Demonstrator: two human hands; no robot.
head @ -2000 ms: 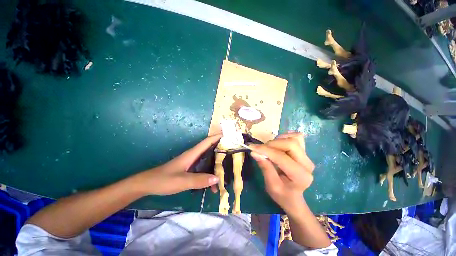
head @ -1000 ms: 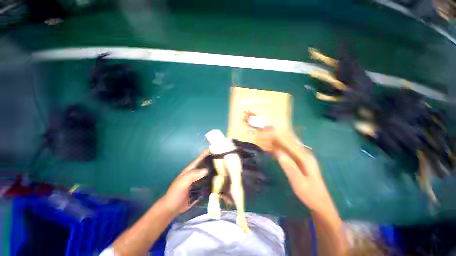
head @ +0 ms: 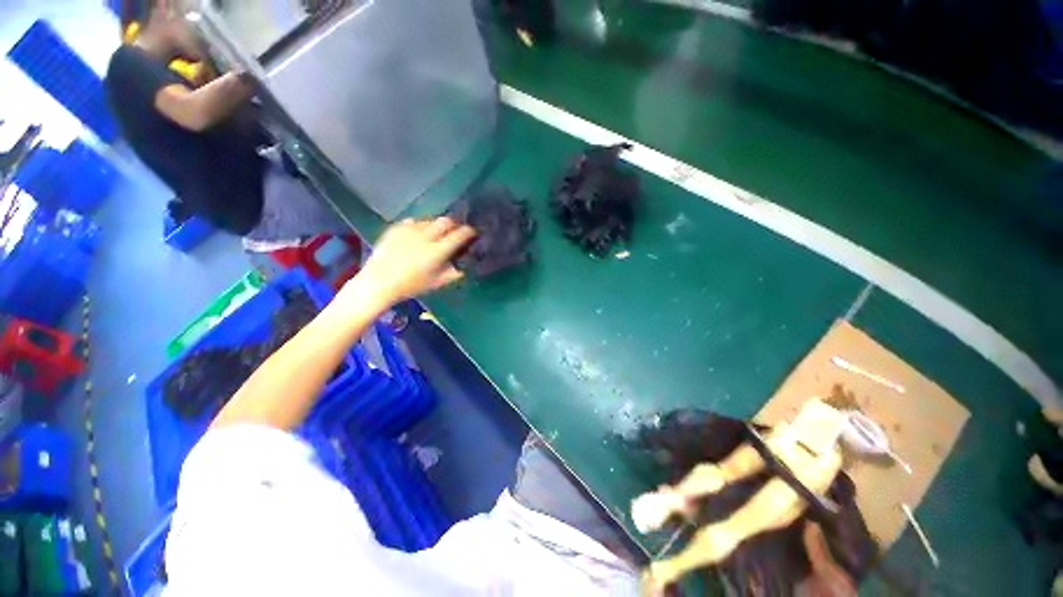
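My left hand point(head: 417, 259) is stretched out to the left, its fingertips at the near edge of a bunched black garment point(head: 499, 236); whether they grip it is hidden. A tan figure lower body point(head: 746, 496) with black cloth around it lies tilted at the lower right, its white waist block over the cardboard card point(head: 933, 408). A small part of my right hand point(head: 825, 569) seems to show beside its cloth at the bottom edge; its grip is hidden. A white blob point(head: 863, 435) with a thin pale stick across it is on the card.
Another black garment point(head: 597, 201) lies on the green bench point(head: 629, 327). A grey panel point(head: 391, 105) stands at the bench's left. Blue bins point(head: 373, 449), one holding black cloth, are below left. A person in a black shirt point(head: 187, 146) sits beyond. Another thin stick point(head: 920, 535) lies near the card.
The view has swung left. My left hand has left the figure and reached out to the black garment. My right hand has left the card area and is now mostly out of sight.
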